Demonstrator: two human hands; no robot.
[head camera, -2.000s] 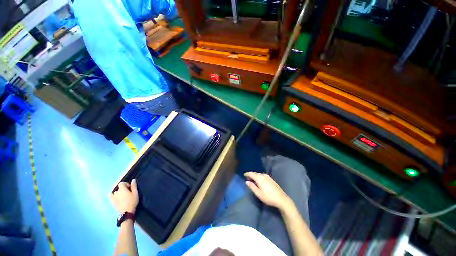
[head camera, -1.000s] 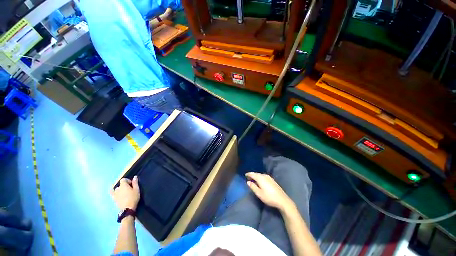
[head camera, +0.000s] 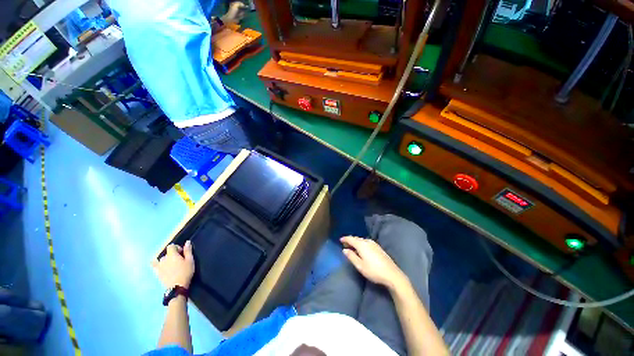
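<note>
A black tray (head camera: 273, 240) with two recesses lies on a cardboard carton (head camera: 281, 285) in front of me. The far recess holds a stack of glossy black screens (head camera: 267, 182). The near recess shows a dark flat slab (head camera: 226, 257); how many lie there I cannot tell. My left hand (head camera: 174, 268) rests on the tray's left edge, fingers bent over the rim; whether it grips the rim is unclear. My right hand (head camera: 368, 259) rests on my thigh, holding nothing, fingers loosely apart.
Two orange-brown presses (head camera: 514, 167) stand on the green bench (head camera: 334, 142), with green lights and red buttons. A pale hose (head camera: 396, 97) crosses before them. A person in blue (head camera: 167, 62) stands at the far left end. A blue stool (head camera: 201, 160) is beyond the carton. Striped stacked trays (head camera: 504, 313) stand lower right.
The person in blue has shifted slightly and a hand shows over the orange piece on the bench. The view has moved a little. My hands have stayed in nearly the same places.
</note>
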